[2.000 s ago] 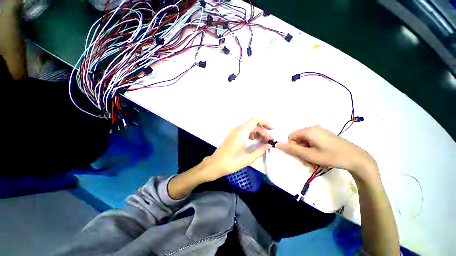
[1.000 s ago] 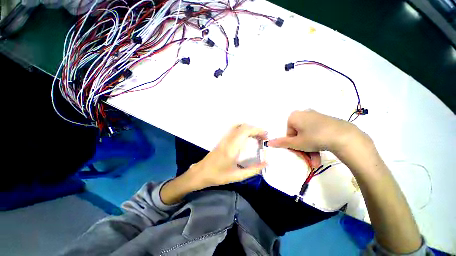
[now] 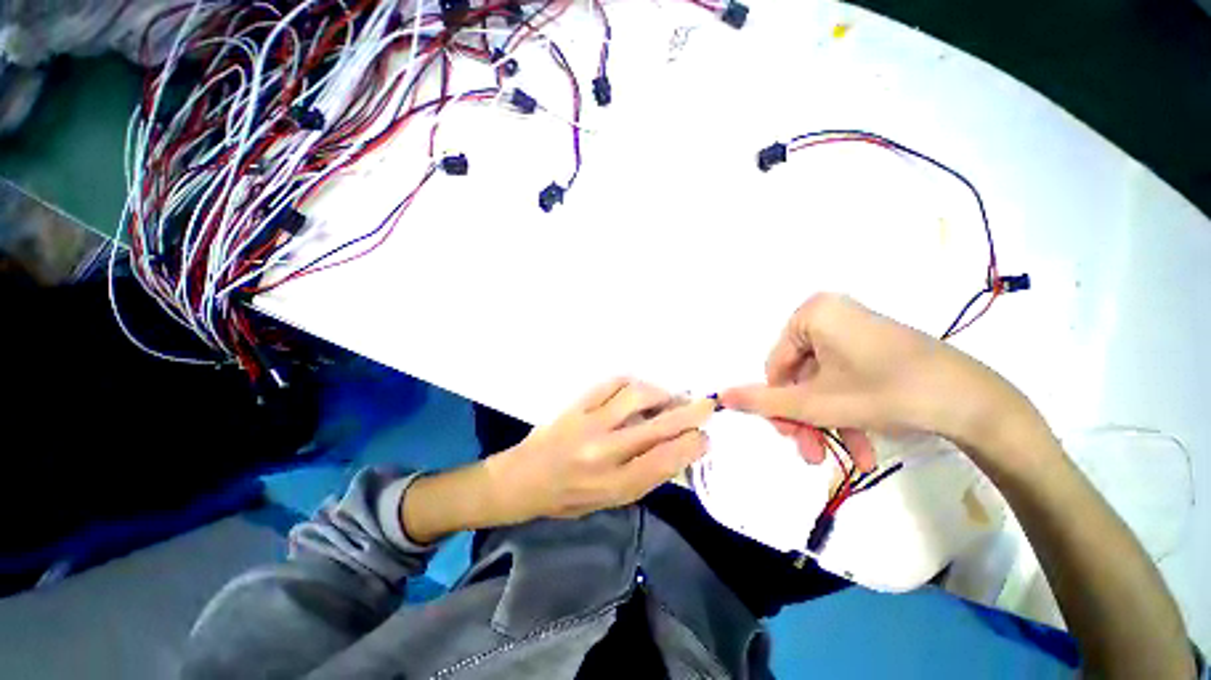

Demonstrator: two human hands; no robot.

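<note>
My left hand (image 3: 604, 452) and my right hand (image 3: 863, 379) meet fingertip to fingertip over the near edge of the white table. A tiny dark connector housing (image 3: 717, 401) shows between their fingertips, mostly hidden. The wire harness (image 3: 980, 199) runs from a black plug at the upper left, past a branch plug, and under my right hand. Its red and black leads come out below that hand to a black sleeve (image 3: 821, 533) at the near edge. A white rounded panel (image 3: 883, 538) lies under these leads.
A large harness bundle (image 3: 252, 173) of red, white and dark wires lies at the left, its black plugs fanned over the white table (image 3: 664, 253). A thin pale lead (image 3: 1186, 465) curves at the right. Blue shows below the near edge.
The left hand's fingers have closed in towards the right fingertips, where they were spread before. The view has shifted, so the bundle sits further left.
</note>
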